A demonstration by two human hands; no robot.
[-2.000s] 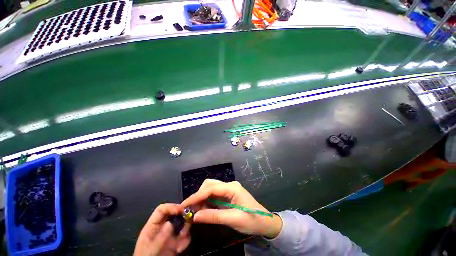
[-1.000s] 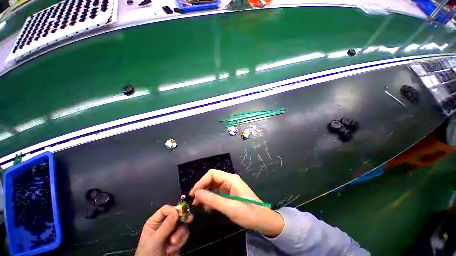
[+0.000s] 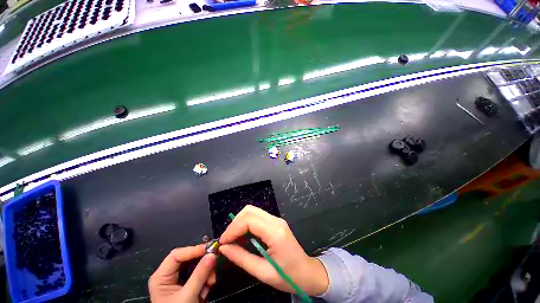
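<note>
My left hand (image 3: 185,273) pinches a small circuit board assembly (image 3: 213,245) with white and yellow bits between thumb and finger. My right hand (image 3: 269,248) touches the same assembly with its fingertips and also holds a green stick (image 3: 275,266), which slants down across the palm. The fingers hide much of the assembly. The black parts box (image 3: 246,198), full of tiny black parts, lies just beyond and partly under my hands.
A blue tray (image 3: 64,242) stands at left. Black housings lie at left (image 3: 112,239) and right (image 3: 407,149). Green sticks (image 3: 299,136) and loose circuit boards (image 3: 200,169) lie beyond the box. A green belt (image 3: 237,71) carries two black discs. A compartment tray (image 3: 518,94) is far right.
The black housing seen at my left fingers two seconds ago no longer shows there. My fingertips have closed together on the assembly, the green stick tilts more steeply, and the belt's discs moved left.
</note>
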